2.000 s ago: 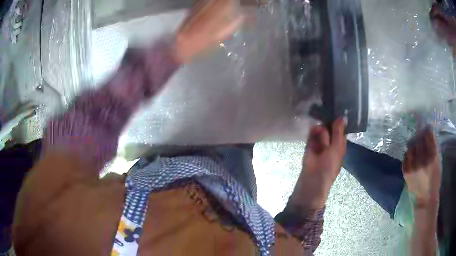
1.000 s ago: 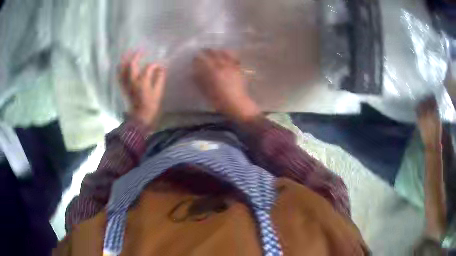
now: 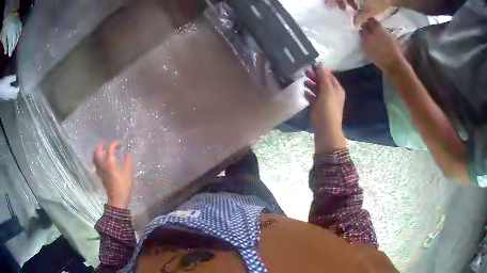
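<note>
A bubble wrap sheet [image 3: 155, 128] with fine dots and glints lies flat over a grey-beige surface [image 3: 80, 74]. My left hand [image 3: 114, 173], bare, is on the wrap near its lower left, fingers apart, holding nothing. A long black plastic part [image 3: 275, 34] with pale slots lies slanted along the wrap's upper right side, its far end cut off by the frame. Glossy clear film [image 3: 232, 32] lies along its left side. My right hand [image 3: 327, 104], bare, has its fingers curled at the part's near end; the exact grip is partly hidden.
A co-worker's forearm [image 3: 419, 106] and hands are at the upper right, over whitish film [image 3: 334, 42]. White-gloved fingers [image 3: 10, 34] show at the upper left edge. Wrinkled clear film [image 3: 50, 154] hangs along the left side. Speckled floor [image 3: 299, 170] shows below right.
The view has turned, so the sheet and black part now slant. My right hand has gone from the middle of the wrap to the black part's near end. My left hand remains on the wrap.
</note>
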